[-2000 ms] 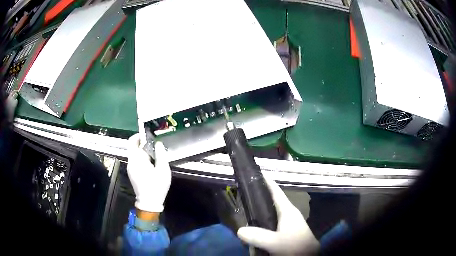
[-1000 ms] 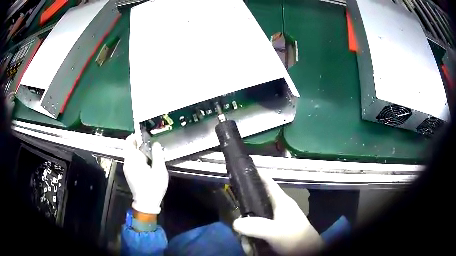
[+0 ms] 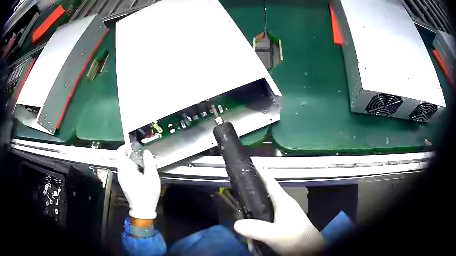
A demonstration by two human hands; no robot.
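Observation:
The large silver-white enclosure (image 3: 175, 60) lies with its open end towards me. A circuit board (image 3: 192, 120) with small pale components and some wires shows inside. My gloved right hand (image 3: 280, 225) grips the black electric screwdriver (image 3: 240, 170); its silver bit points into the open end at the board, and whether the tip touches is too small to tell. My gloved left hand (image 3: 140, 180) holds the enclosure's near left corner, thumb and fingers around the edge.
A second enclosure (image 3: 65, 65) lies at left. Another enclosure (image 3: 392, 55) with two black fans (image 3: 384, 105) lies at right. Both show red-orange edges. A green pallet (image 3: 310, 100) lies behind the silver conveyor edge (image 3: 320, 165). A black parts bin (image 3: 50, 195) is at lower left.
The enclosures and pallet have shifted left in view, and the middle one looks slightly more turned. My left hand stays on its corner; the screwdriver stays at the open end.

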